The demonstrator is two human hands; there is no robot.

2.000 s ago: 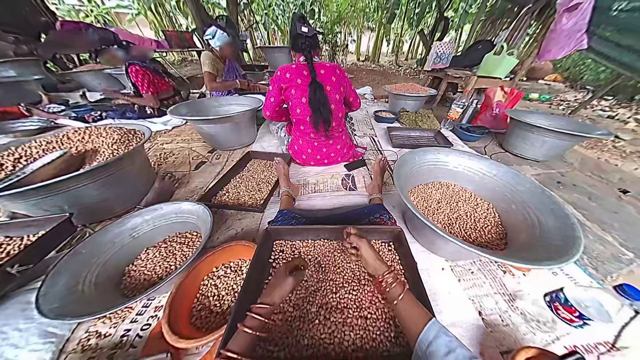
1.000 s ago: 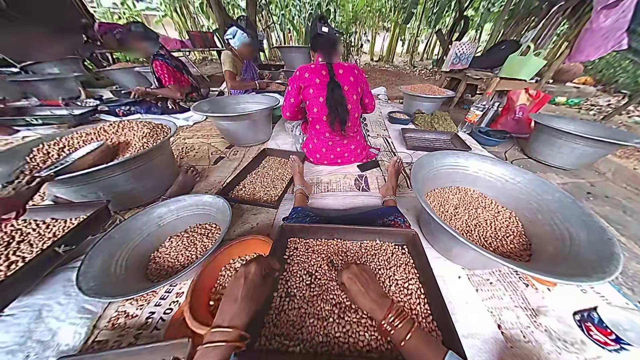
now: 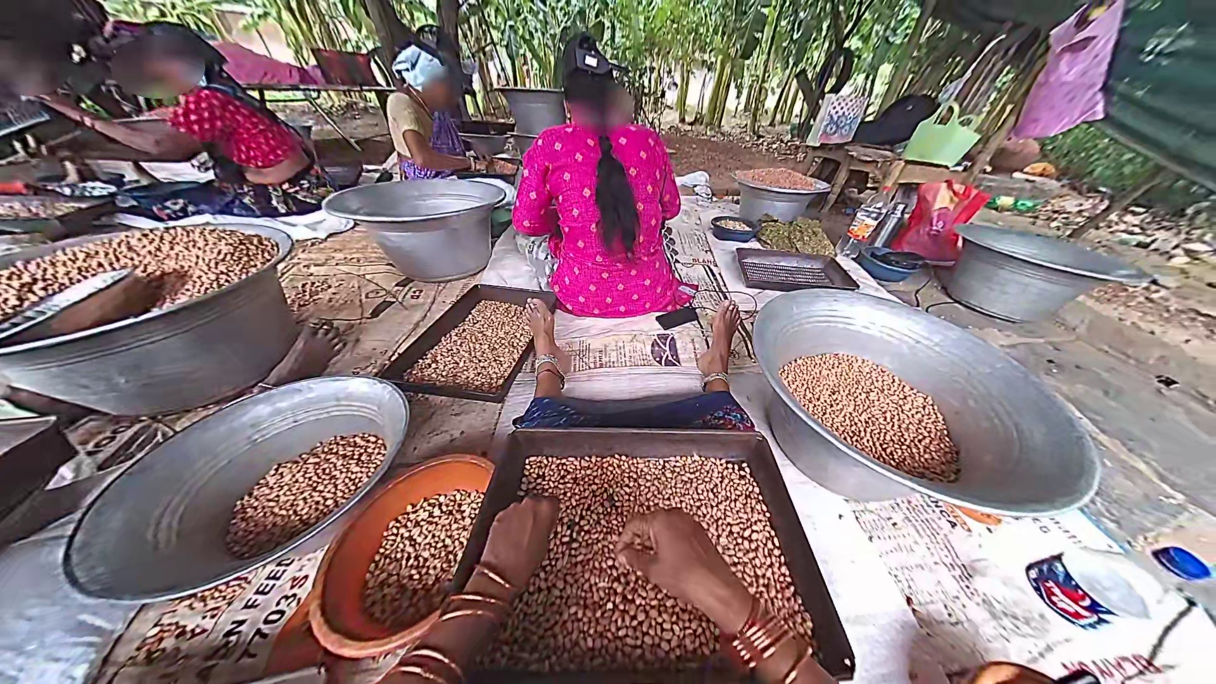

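A dark rectangular metal tray filled with light brown nuts or seeds lies at my lap. My left hand is over the tray's left part, fingers curled down; whether it holds anything is hidden. My right hand is curled above the middle of the same tray, its fingers bent inward, and its contents cannot be seen. Bangles circle both wrists. Left of the tray stands an orange bowl partly filled with the same nuts or seeds.
Wide metal basins with nuts or seeds flank me. A second dark tray lies ahead at the left, beside my outstretched feet. A person in pink sits in front. A heaped basin and other people are at the left.
Since the previous frame, my left hand has moved from the tray's left edge, beside the orange bowl, to over the nuts or seeds. At far left, the hand by the heaped basin is out of view.
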